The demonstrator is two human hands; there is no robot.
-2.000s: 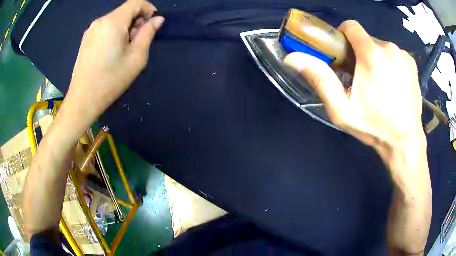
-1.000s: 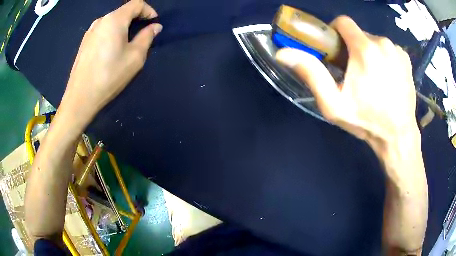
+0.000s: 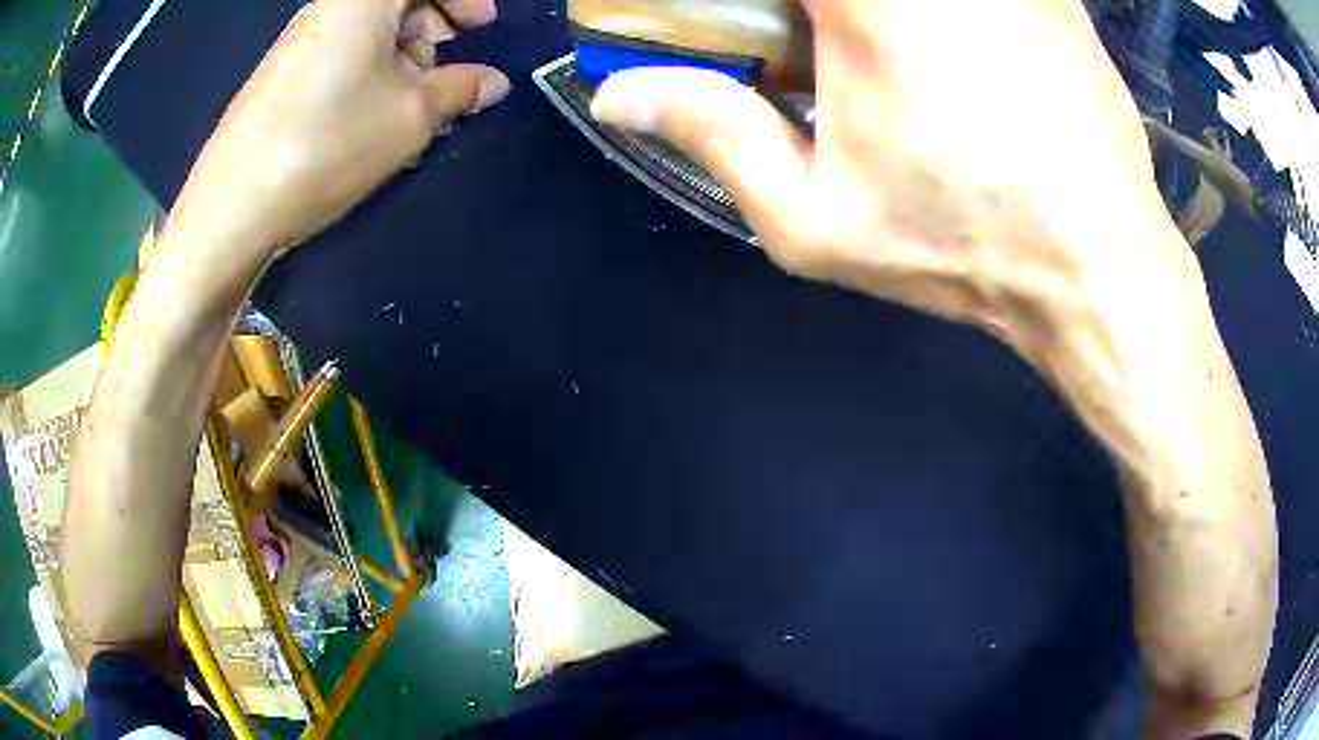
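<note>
The steam iron (image 3: 673, 65) stands at the top centre on the dark table cover (image 3: 651, 434). Its silver soleplate with a pale rim points left, with blue under the brown wooden handle. My right hand (image 3: 926, 159) is closed around the handle and hides the iron's rear. My left hand (image 3: 369, 109) is at the upper left, just left of the iron's tip, thumb and fingers bent. Dark cloth shows between its fingertips, but I cannot tell whether they grip it. A dark fabric strip cannot be clearly told from the cover here.
White cut pieces (image 3: 1273, 109) lie at the upper right, near the iron's hose and cord (image 3: 1208, 166). A white cord (image 3: 123, 61) lies at the table's left corner. Below left stands a yellow-framed cart (image 3: 379, 492) with cardboard (image 3: 87, 477) on the green floor.
My right hand has moved the iron left and up in the picture, close to my left hand. My left thumb and fingers look farther apart. The view has shifted slightly.
</note>
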